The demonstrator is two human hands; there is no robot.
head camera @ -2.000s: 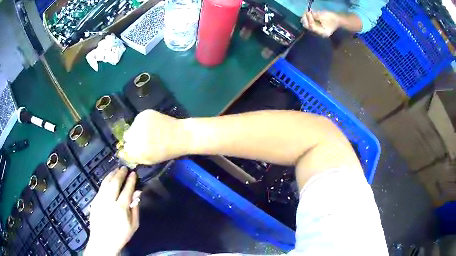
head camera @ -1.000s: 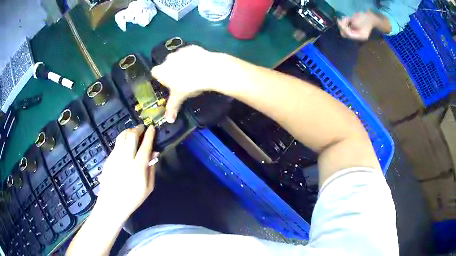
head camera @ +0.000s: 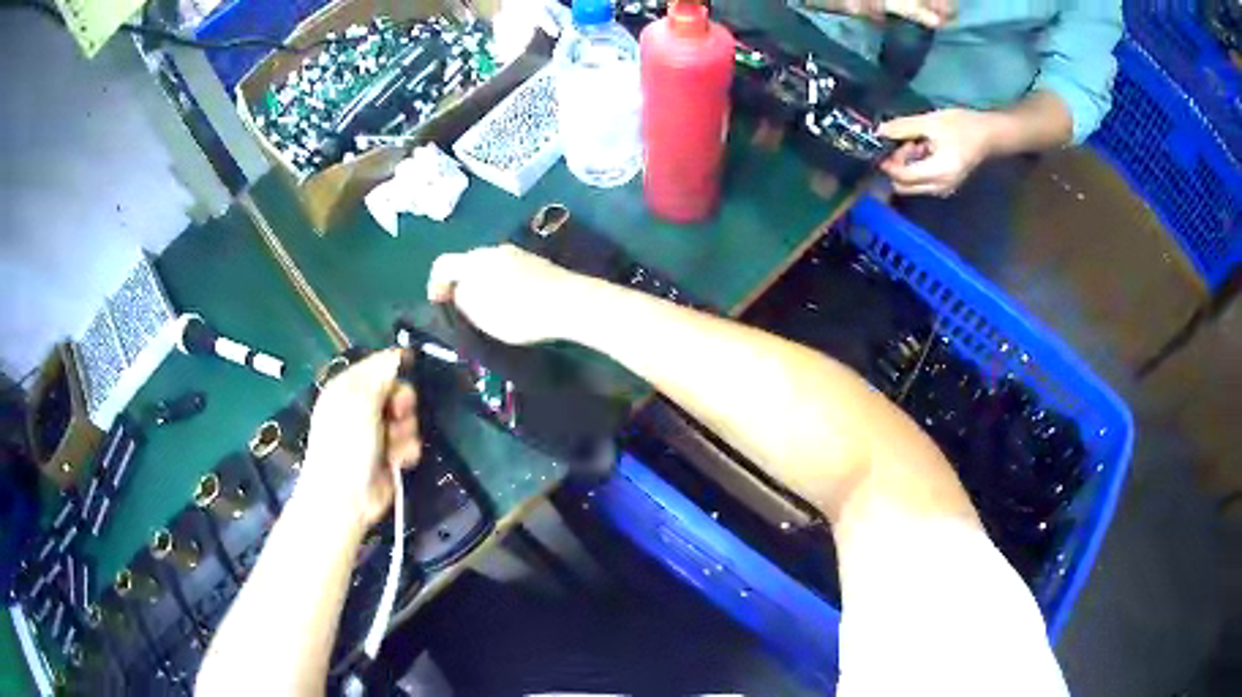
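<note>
My right hand point(head camera: 511, 293) grips the end of a black elongated housing point(head camera: 524, 388), which is blurred and tilted over the bench, with small white and coloured parts showing on its near side. My left hand point(head camera: 365, 422) is curled beside it, fingertips by a small white part; whether it holds anything is unclear. A thin white strip point(head camera: 396, 572) shows below the left hand. More black housings with brass rings point(head camera: 207, 490) lie in a row at the lower left, partly behind my left arm. Another ringed housing point(head camera: 579, 245) lies beyond my right hand.
A red bottle point(head camera: 685, 116), clear bottle point(head camera: 601, 102), white screw tray point(head camera: 515, 134), parts box point(head camera: 320, 198) and crumpled tissue point(head camera: 417, 188) stand behind. A black-and-white stick point(head camera: 232, 350) is left. A blue crate point(head camera: 1110, 504) is right; a coworker's hand point(head camera: 940, 150) holds a part at upper right.
The housing between my hands has been turned, and its gold plate no longer shows. My right hand has shifted to its far end. The view has moved, showing the bottles and parts box again.
</note>
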